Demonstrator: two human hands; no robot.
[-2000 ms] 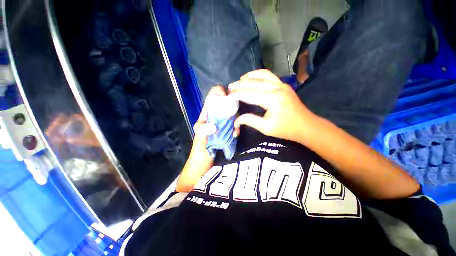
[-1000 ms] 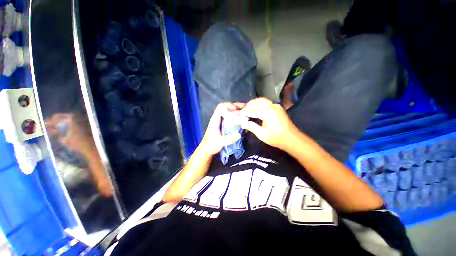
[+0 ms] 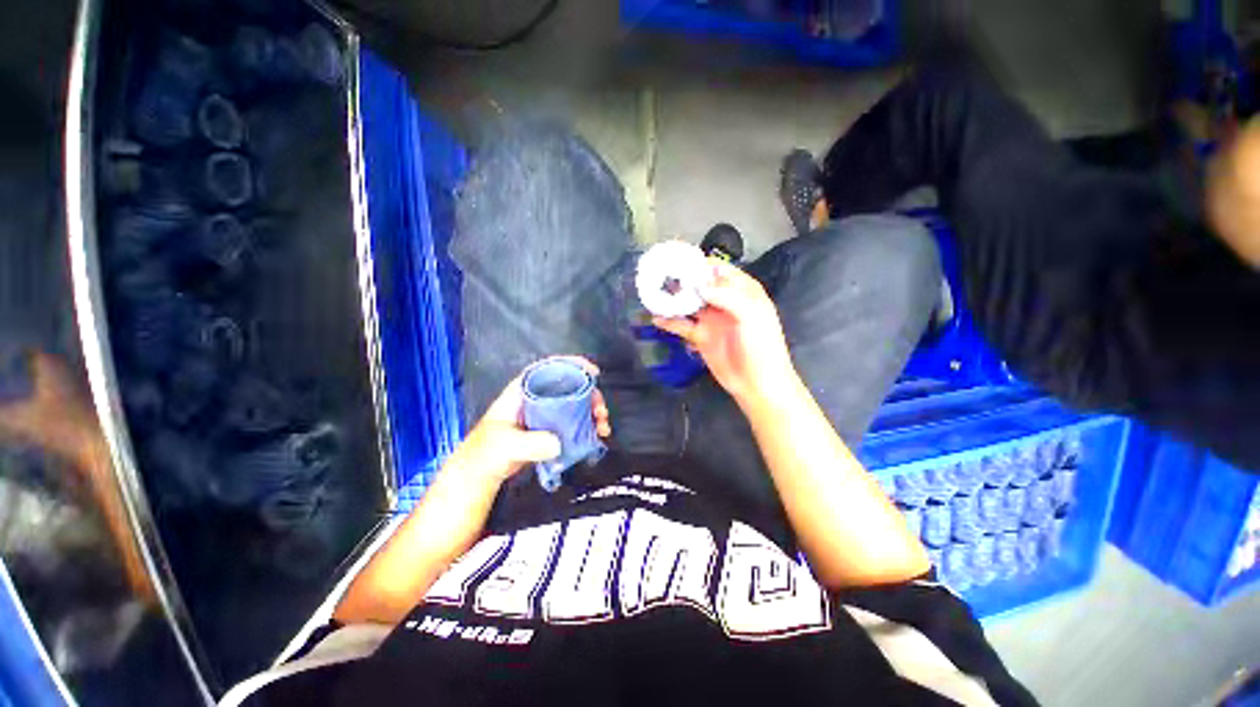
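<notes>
My left hand [image 3: 509, 439] is closed around a blue-grey hollow cylindrical part [image 3: 558, 412] above my lap. The part's round open end faces up toward me, and small prongs show at its lower end. My right hand [image 3: 737, 326] holds a round whitish piece with a toothed rim and a small dark centre hole [image 3: 673, 279] by its edge, above and to the right of the cylinder. The two pieces are apart.
A black bin with a metal edge [image 3: 370, 276] at left holds loose blue parts. A blue crate [image 3: 1105, 486] at right holds parts in rows. Another person's dark-clothed leg [image 3: 1023, 235] and hand [image 3: 1239, 191] are at upper right. Another blue crate [image 3: 774, 31] stands on the floor beyond.
My hands have moved apart. The whitish piece now shows separately in my right hand, and the cylinder's open mouth is uncovered. The view has shifted, showing more of the other person at right.
</notes>
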